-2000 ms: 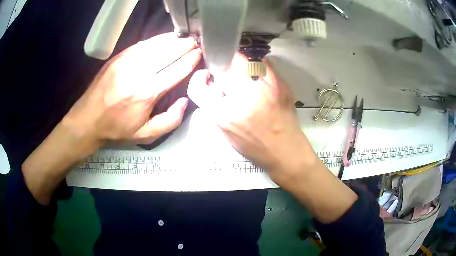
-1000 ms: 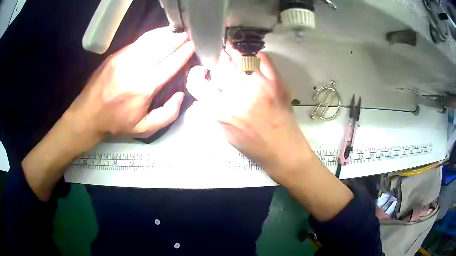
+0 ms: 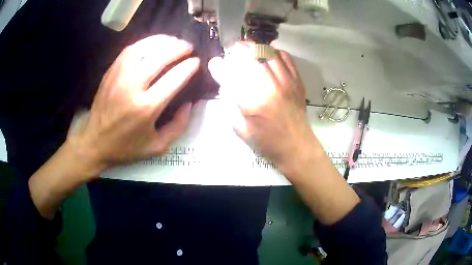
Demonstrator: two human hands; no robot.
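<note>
The dark cloth (image 3: 57,67) spreads under my left hand and reaches the needle area of the sewing machine (image 3: 232,20). My left hand (image 3: 142,101) lies on the cloth left of the needle, fingers spread and slightly blurred; no clear pinch shows. My right hand (image 3: 266,98) is right of the needle beside the knurled knob (image 3: 264,51), its fingertips washed out by the lamp near the cloth's edge. Whether it grips the cloth cannot be told. The presser foot (image 3: 212,31) shows between the hands.
A loose gold ring buckle (image 3: 335,105) lies right of my right hand. Pink-handled thread snips (image 3: 358,135) lie beyond it. A printed ruler (image 3: 393,161) runs along the table's front edge. A beige cloth bin (image 3: 427,207) stands at lower right.
My left hand has moved back from the needle, its fingers more spread. My right hand's fingers have shifted slightly. More of the presser foot and dark cloth shows. The whole view has shifted a little.
</note>
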